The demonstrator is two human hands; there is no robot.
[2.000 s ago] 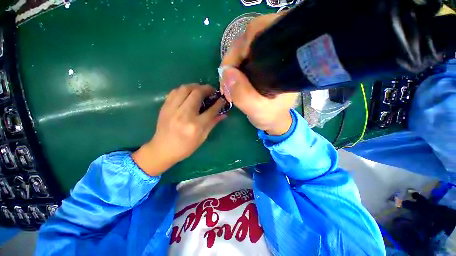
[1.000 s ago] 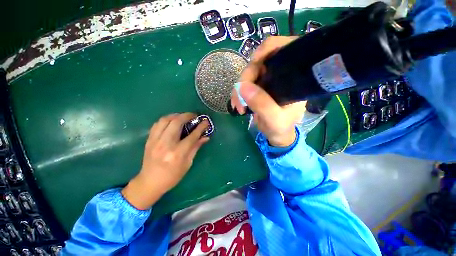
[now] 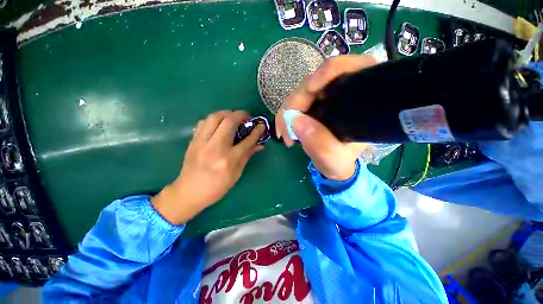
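My left hand (image 3: 214, 157) holds a small black and silver smartwatch housing (image 3: 255, 130) between its fingertips, low over the green bench surface. My right hand (image 3: 324, 127) is closed around a thick black electric screwdriver (image 3: 381, 98) with a pale label; a pale blue-white wrap shows on one finger. The screwdriver's tip is hidden by the right fingers, just right of the housing. A round dish of tiny screws (image 3: 290, 72) lies beyond the right hand, its right edge partly covered by that hand.
Several loose housings (image 3: 323, 15) lie beyond the dish. A black tray of units (image 3: 18, 199) stands at the left edge, another at the right (image 3: 455, 153). A clear bag (image 3: 379, 152), dark cable and yellow-green wire (image 3: 426, 167) lie right. A blue-sleeved person (image 3: 506, 172) is at the right.
Since two seconds ago, the screwdriver has moved from over the housing to its right, lower in the picture, uncovering the dish. The view has also shifted. The left hand still holds the housing.
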